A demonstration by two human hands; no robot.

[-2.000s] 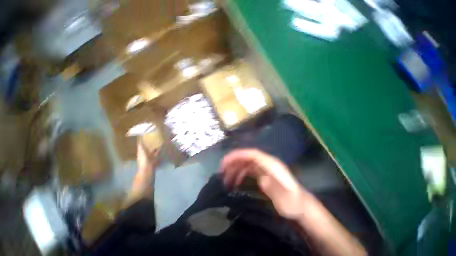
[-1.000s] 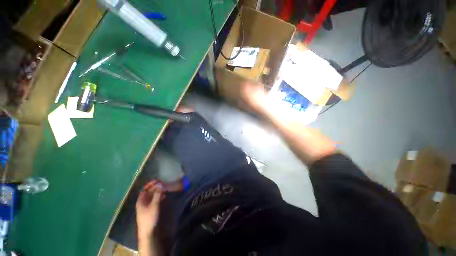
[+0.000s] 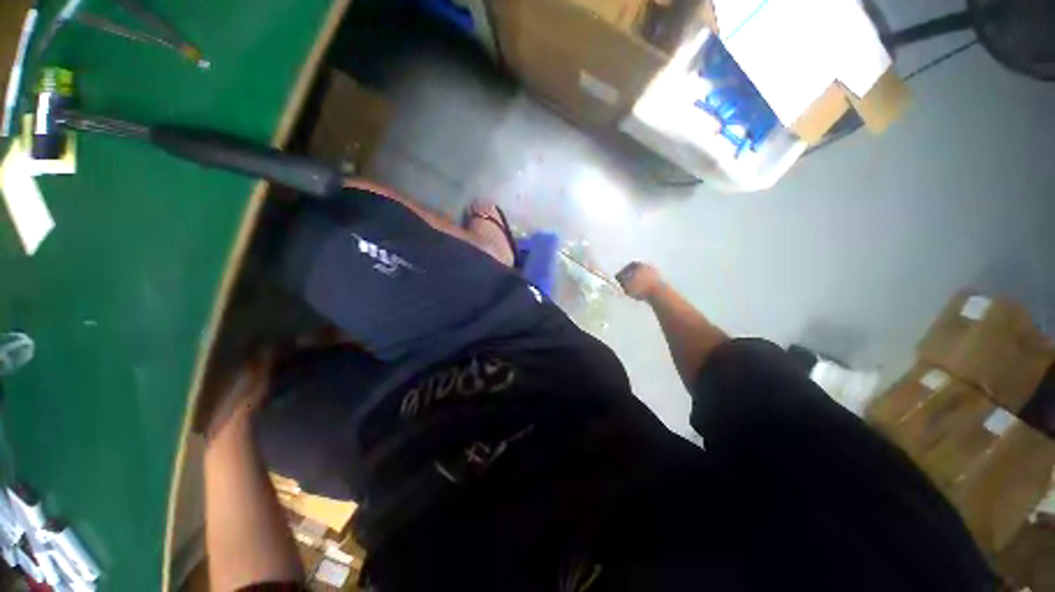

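Observation:
My right hand (image 3: 642, 281) is low over the grey floor on the right side of my lap. It is small in view, its fingers look curled, and a dark spot shows at them. A thin pale line runs from near it towards a blue thing (image 3: 539, 264) beside a sandalled foot; whether I hold it cannot be told. My left hand (image 3: 241, 399) is blurred and in shadow by the bench edge, and its fingers are hard to make out. The long-handled hammer (image 3: 243, 156) lies on the green bench, its black handle over the edge.
The green bench (image 3: 127, 335) runs along the left, with flat white pieces (image 3: 26, 202) and white parts (image 3: 44, 541) on it. A cardboard box (image 3: 567, 64) and a white bin with blue pieces (image 3: 729, 110) stand at the top. Cartons (image 3: 960, 416) are stacked at right, a black fan (image 3: 1018, 29) at top right.
The view has swung from the cartons at left, past the bench tools, towards the floor at right. My right hand has moved from near the white bin down over the floor.

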